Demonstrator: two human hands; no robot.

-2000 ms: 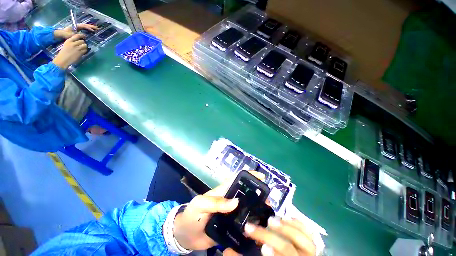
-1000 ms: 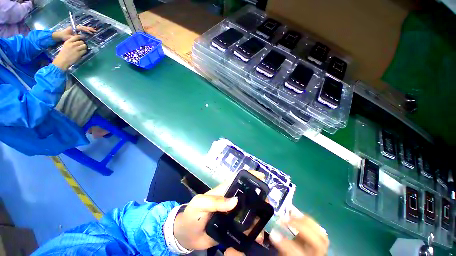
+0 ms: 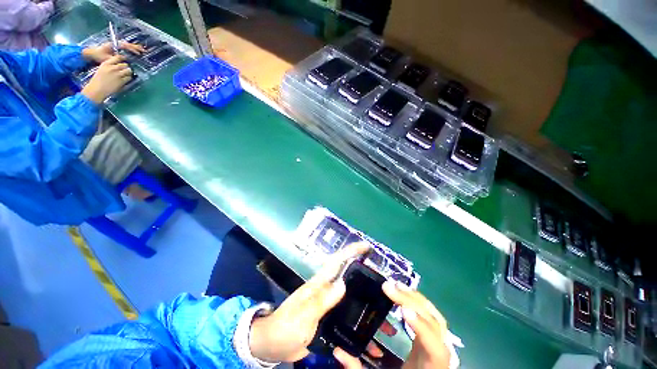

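A black handheld device housing is held between both hands over the bench's front edge. My left hand grips its left side, with a pale band at the blue sleeve cuff. My right hand touches its right side, thumb near the top right corner and fingertips at the lower end. The lower part of my right hand is cut off by the picture's edge. A white-edged sheet with dark squares lies on the bench just behind the hands, partly hidden by them.
Stacked clear blister trays with black devices stand at the back. Another tray with devices lies at the right. A blue bin of small parts sits on the green bench. A person in blue works at left beside a blue stool.
My right hand has come in from the lower right onto the housing. The housing has turned in my left hand, and its two overlapping black parts now look like one. The view has shifted slightly.
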